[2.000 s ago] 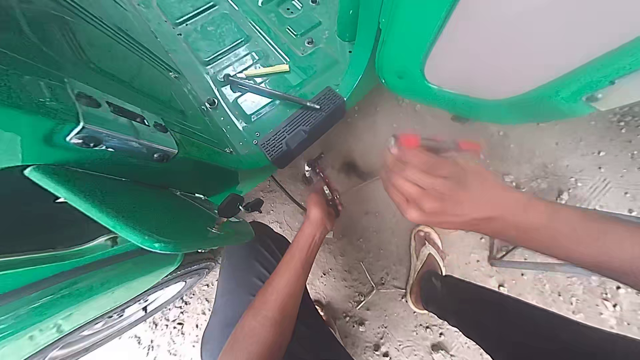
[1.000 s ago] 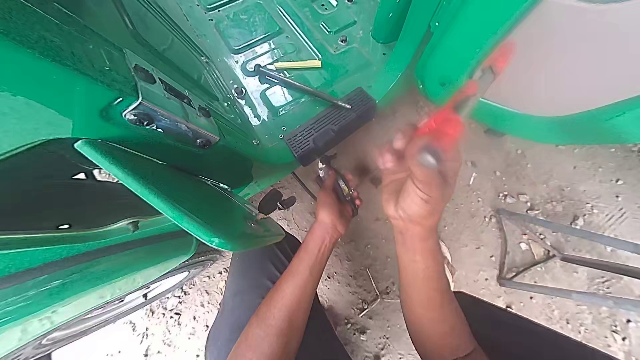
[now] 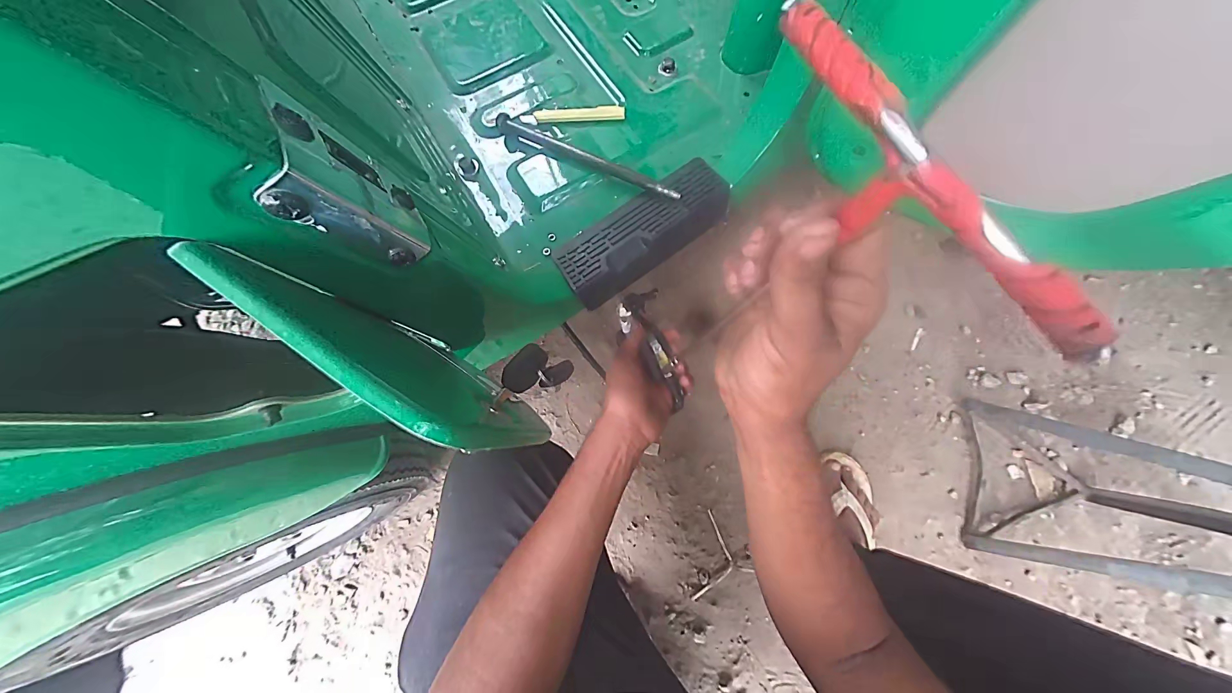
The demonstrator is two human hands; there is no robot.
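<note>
My left hand (image 3: 647, 380) is closed around dark-handled pliers (image 3: 660, 358), whose jaws point up beside the lower end of a black ribbed plastic pedal or step pad (image 3: 643, 234). That pad lies along the edge of the green vehicle floor (image 3: 481, 58). Raised at the right, my right hand (image 3: 807, 298) grips a tool wrapped in red tape (image 3: 948, 197), with bare metal showing between the wraps; it is blurred and its exact kind cannot be told. A dark metal rod (image 3: 592, 166) and a yellow strip (image 3: 579, 115) lie on the floor panel above the pad.
A green door or panel (image 3: 1107, 236) borders the upper right. On the left are a metal bracket (image 3: 337, 207), a green fender flap (image 3: 356, 346) and a wheel (image 3: 318, 539). A grey metal frame (image 3: 1088, 558) lies on the sandy ground at right, near a sandalled foot (image 3: 852, 491).
My right hand has swung up with the red-taped tool, which was held lower at first. The left hand stays by the black pad with the pliers.
</note>
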